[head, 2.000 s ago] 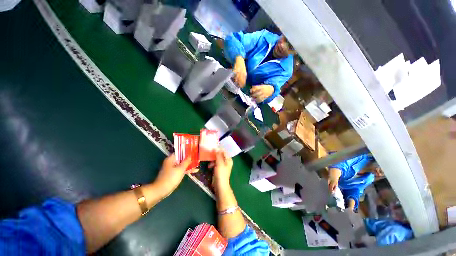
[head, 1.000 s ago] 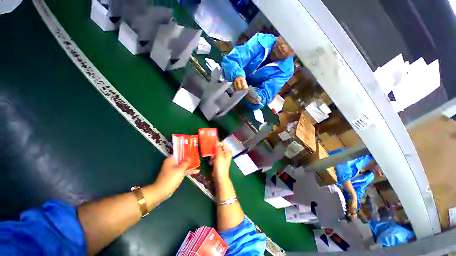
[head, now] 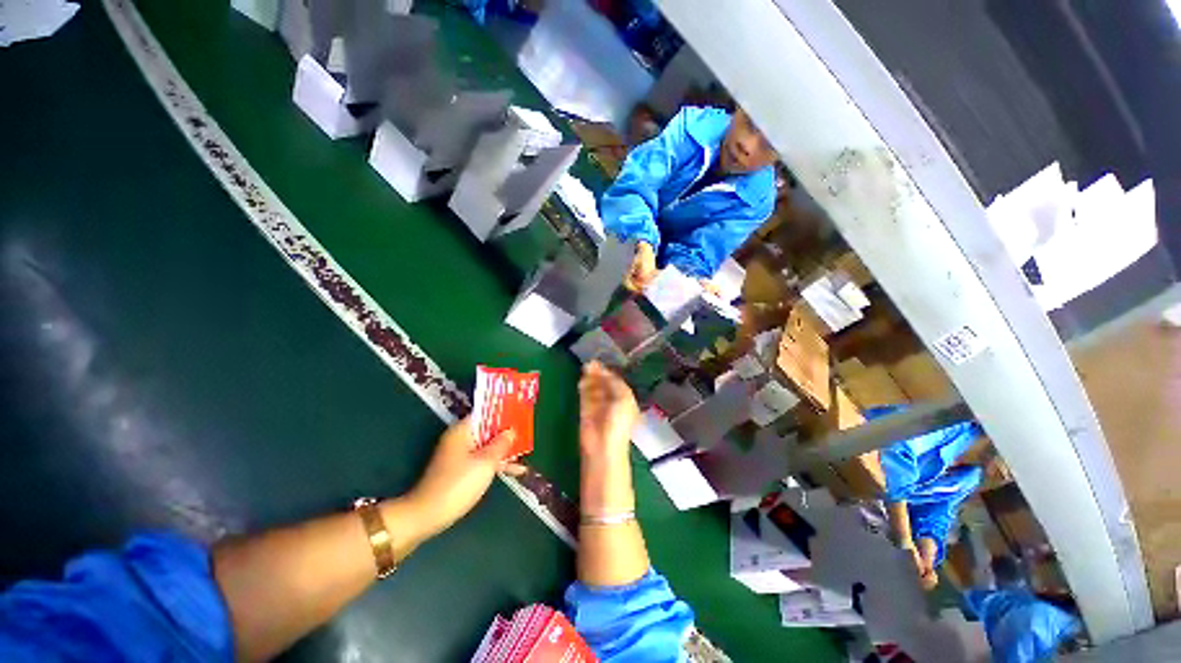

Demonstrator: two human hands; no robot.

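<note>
My left hand (head: pixel 469 469) holds a small fan of red leaflets (head: pixel 506 412) with white print over the worn conveyor edge rail (head: pixel 339 288). My right hand (head: pixel 606 404) is to the right of it, over the green belt, with its fingertips close to an open box (head: pixel 619 332) that has something red inside. No leaflet shows in my right hand; its fingers are blurred and partly hidden. A thick stack of red inserts (head: pixel 541 637) lies at the bottom edge beside my right sleeve.
Open white boxes with grey flaps (head: pixel 512 181) stand in a row on the green belt (head: pixel 453 304). Two people in blue smocks work opposite. A thick pale metal beam (head: pixel 894 220) crosses the right side. Brown cartons (head: pixel 803 356) are behind the belt.
My right hand has moved away from my left, and the single red leaflet it held no longer shows in it. The boxes have shifted down and to the right along the belt.
</note>
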